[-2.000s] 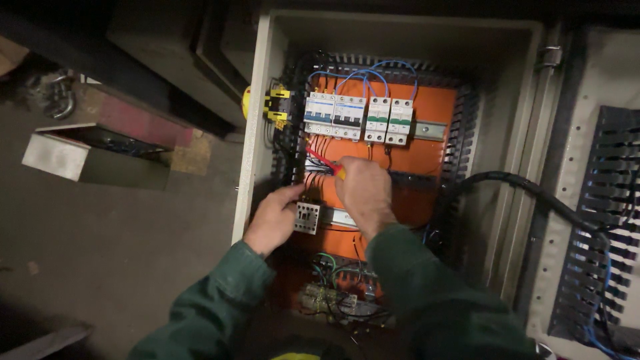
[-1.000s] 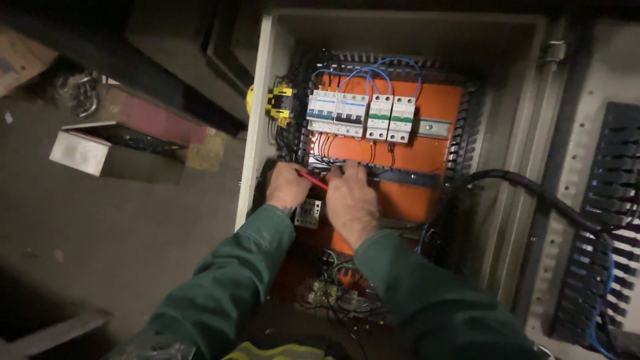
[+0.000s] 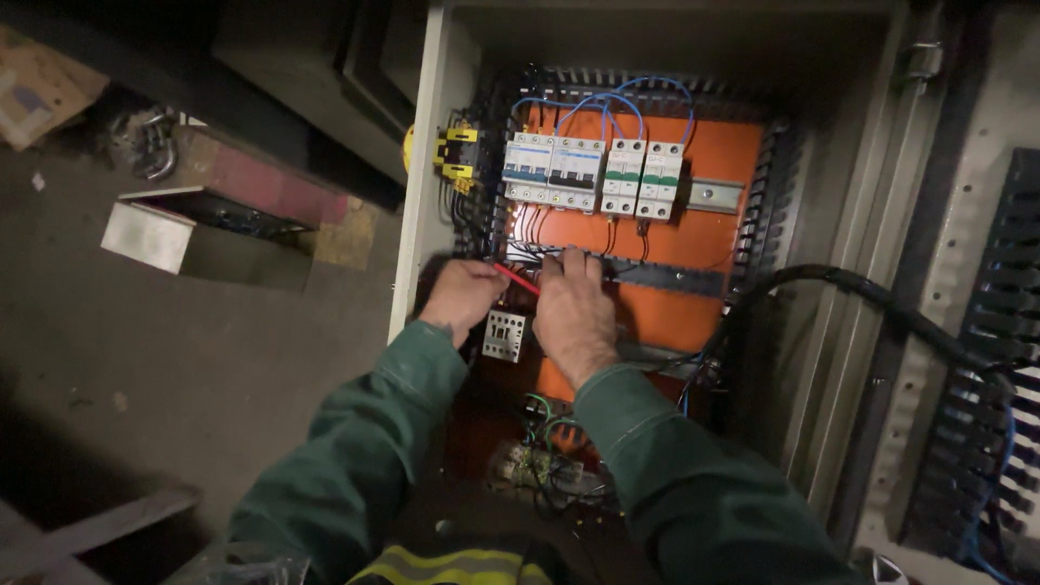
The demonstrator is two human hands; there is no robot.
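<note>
My right hand (image 3: 575, 313) is closed on a tool with a red shaft (image 3: 517, 279), probably a screwdriver, whose handle is hidden in the palm. The shaft points up and left to the fingertips of my left hand (image 3: 465, 294). Those fingertips are at dark wires by the slotted wiring duct (image 3: 666, 278); whether they pinch a wire cannot be told. Just below the hands a small white contactor (image 3: 504, 335) sits on the orange mounting plate (image 3: 658, 317). Above them, a row of circuit breakers (image 3: 577, 175) with blue wires (image 3: 642, 106) on top is mounted on a DIN rail (image 3: 715, 196).
The grey enclosure's left wall (image 3: 417, 171) stands beside my left wrist. A thick black cable bundle (image 3: 845, 276) runs to the open door (image 3: 918, 406) at right. Yellow-and-black parts (image 3: 460, 154) sit inside the left wall. Loose wires (image 3: 540, 467) lie low in the box; a metal box (image 3: 211, 236) is on the floor.
My left hand has moved up from beside the contactor to the duct wires near the red shaft. My right hand has shifted slightly, and the shaft lies lower than two seconds ago.
</note>
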